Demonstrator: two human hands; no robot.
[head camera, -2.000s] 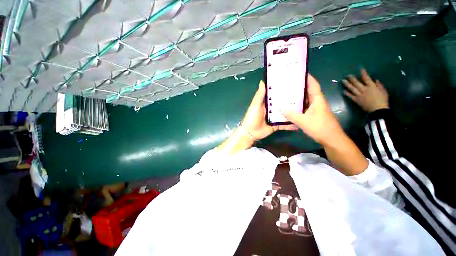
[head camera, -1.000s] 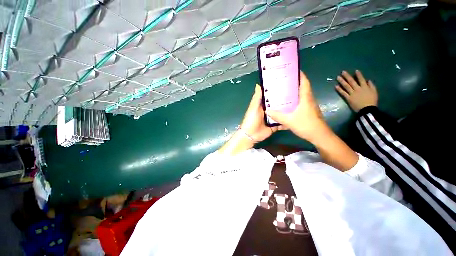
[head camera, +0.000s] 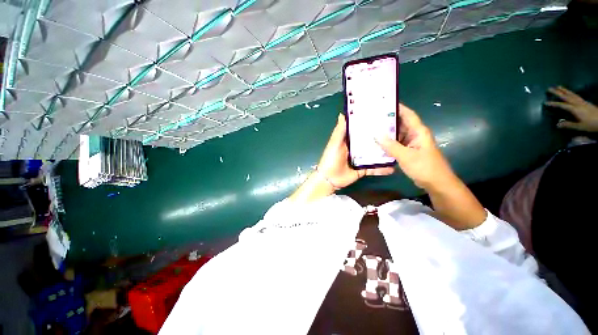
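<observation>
A smartphone (head camera: 371, 108) with a lit, whitish-pink screen is held upright over the bench in front of me. My left hand (head camera: 336, 160) grips its lower left side. My right hand (head camera: 419, 147) holds its lower right side, with the thumb over the lower part of the screen. The fingers behind the phone are partly hidden.
Folded white-grey boxes with teal edges (head camera: 216, 59) form a long wall along the bench's far side. A stack of flat box blanks (head camera: 113, 161) stands at the left on the green bench mat (head camera: 210, 176). Another person's hand (head camera: 574, 110) is at the right. A red stool (head camera: 164, 294) is lower left.
The other person's hand and striped sleeve have gone from beside my right hand; a hand now shows at the far right edge. The screen content has changed, and my right thumb has shifted on it.
</observation>
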